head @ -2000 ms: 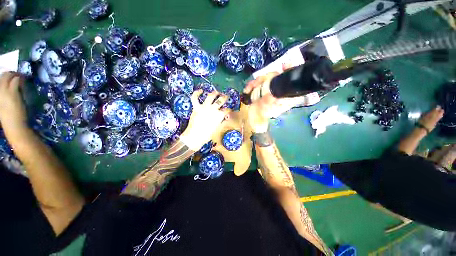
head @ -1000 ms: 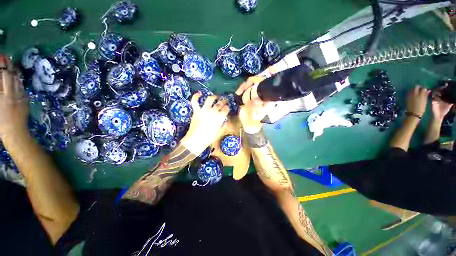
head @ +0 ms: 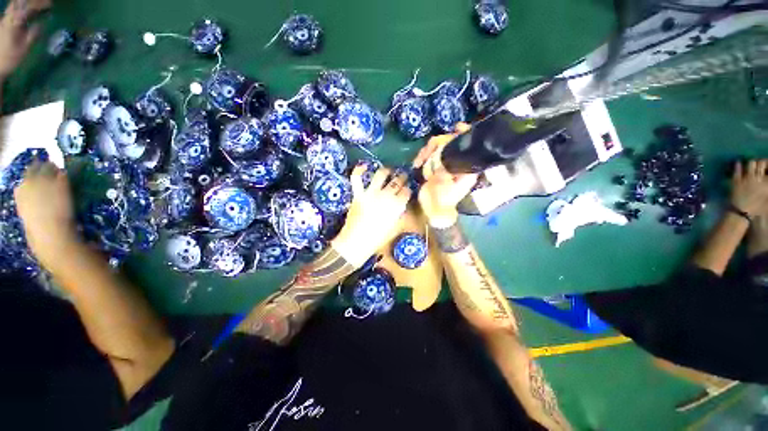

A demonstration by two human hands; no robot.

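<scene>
My right hand [head: 445,187] is closed around the black electric screwdriver [head: 497,143], which is tilted with its nose towards my left hand. My left hand [head: 373,210] holds a round blue-and-black unit, mostly hidden under its fingers, at the screwdriver's nose. The tan holding pad [head: 427,282] lies under both hands. One round unit [head: 410,250] sits on the pad and another [head: 374,290] lies at its near left edge with a pale cord. The screwdriver tip is hidden.
A large heap of round units [head: 230,207] lies left. The white-grey screw feeder [head: 539,168] stands right, with a white rag [head: 581,216] and small black parts [head: 669,178] beyond. A coiled cable [head: 657,88] runs upper right. Other people's arms [head: 101,295] reach in at both sides.
The view has shifted, so the bench things appear further right. The screwdriver is tilted a little differently and more of the feeder shows. Both hands stay together over the pad.
</scene>
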